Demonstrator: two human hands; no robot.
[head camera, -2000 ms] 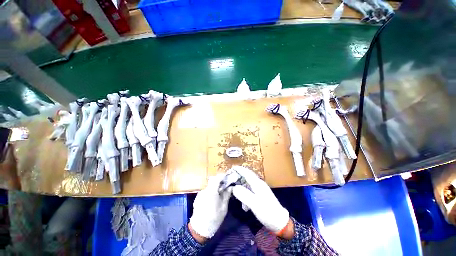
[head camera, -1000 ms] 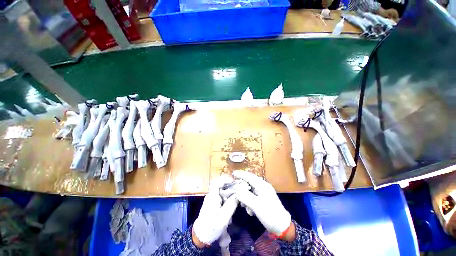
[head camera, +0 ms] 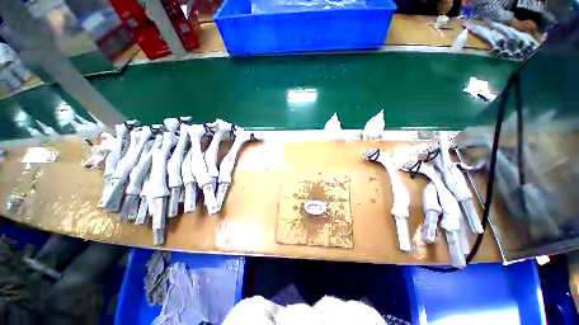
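Observation:
My left hand (head camera: 254,311) and my right hand (head camera: 348,311), in white knit gloves, show only as a strip at the bottom edge, close together below the bench edge. Their fingers and anything between them are cut off. A small pale oval insert (head camera: 314,207) sits on the square brown speckled pad (head camera: 295,233) at the bench centre. Pale curved handle assemblies (head camera: 159,184) lie piled side by side on the left, dark-tipped heads toward the belt. Several more lie on the right, one of them (head camera: 399,197) apart from the others.
Two white nozzle bottles (head camera: 374,125) stand at the green belt's (head camera: 241,89) near edge. A black cable (head camera: 495,165) hangs before the clear hood (head camera: 539,190) at right. Blue bins with grey pieces (head camera: 130,285) and at right (head camera: 470,295) sit below the bench. A blue tote (head camera: 305,32) stands beyond the belt.
The view has shifted, so the bench stands farther right and both hands are now mostly out of the picture at the bottom. The grey piece earlier between them no longer shows. A white item appears on the belt at right.

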